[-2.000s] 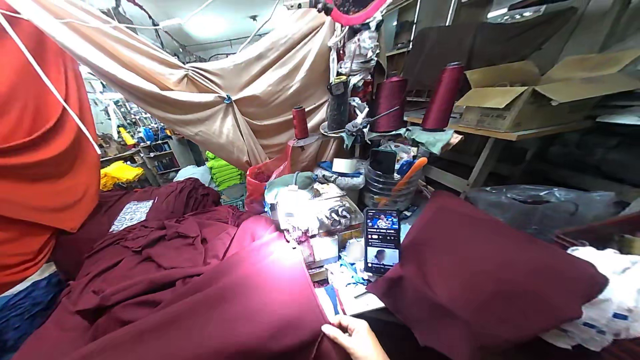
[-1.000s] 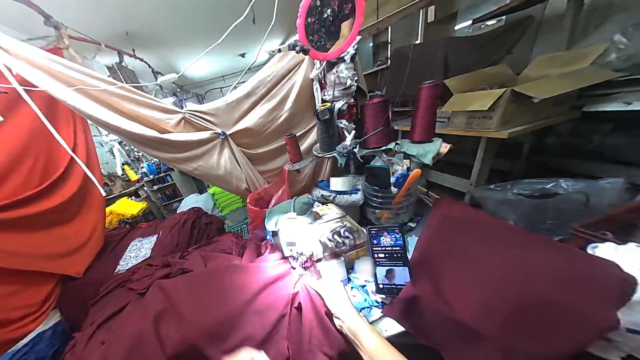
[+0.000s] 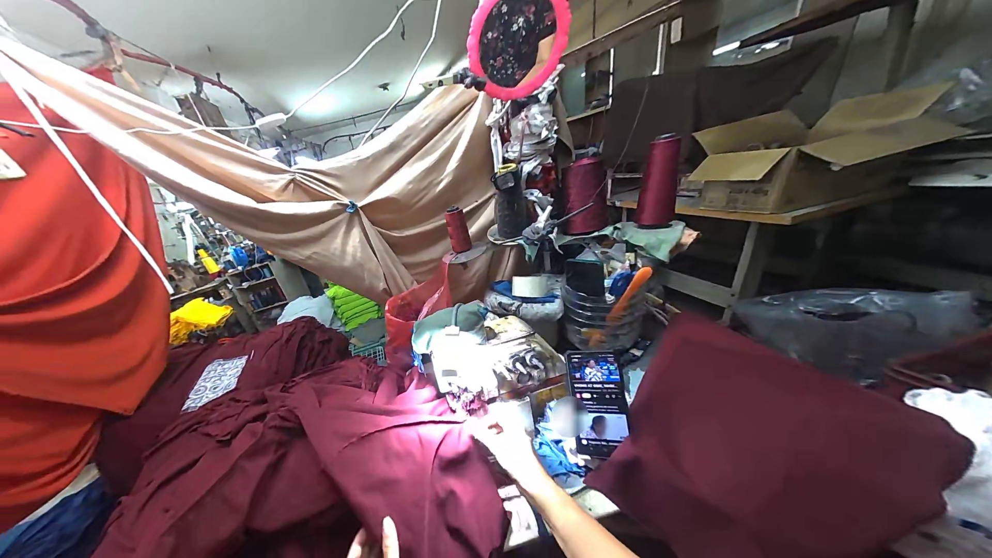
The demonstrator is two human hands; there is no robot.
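Maroon fabric (image 3: pixel 403 457) lies bunched across the left and middle, under the brightly lit head of a sewing machine (image 3: pixel 496 360). My right hand (image 3: pixel 504 438) reaches in from the lower right, its fingers at the fabric's edge close to the machine's needle area; glare hides whether they are closed on it. Low at the bottom edge, my left hand (image 3: pixel 376 542) touches the same fabric, mostly out of frame, with fingertips raised. A smartphone (image 3: pixel 597 403) with a lit screen stands right of my right hand.
Another maroon fabric piece (image 3: pixel 775 457) covers the right side. Behind are thread cones (image 3: pixel 583 194), a clear container (image 3: pixel 601 318) holding an orange-handled tool, and an open cardboard box (image 3: pixel 748 190) on a table. Orange cloth (image 3: pixel 70 310) hangs left; a pink-framed mirror (image 3: pixel 474 46) is above.
Two seconds ago a hand rested at the fabric's right edge near the bottom; now my right hand is up by the machine head. My left hand shows at the bottom edge. The view has tilted upward.
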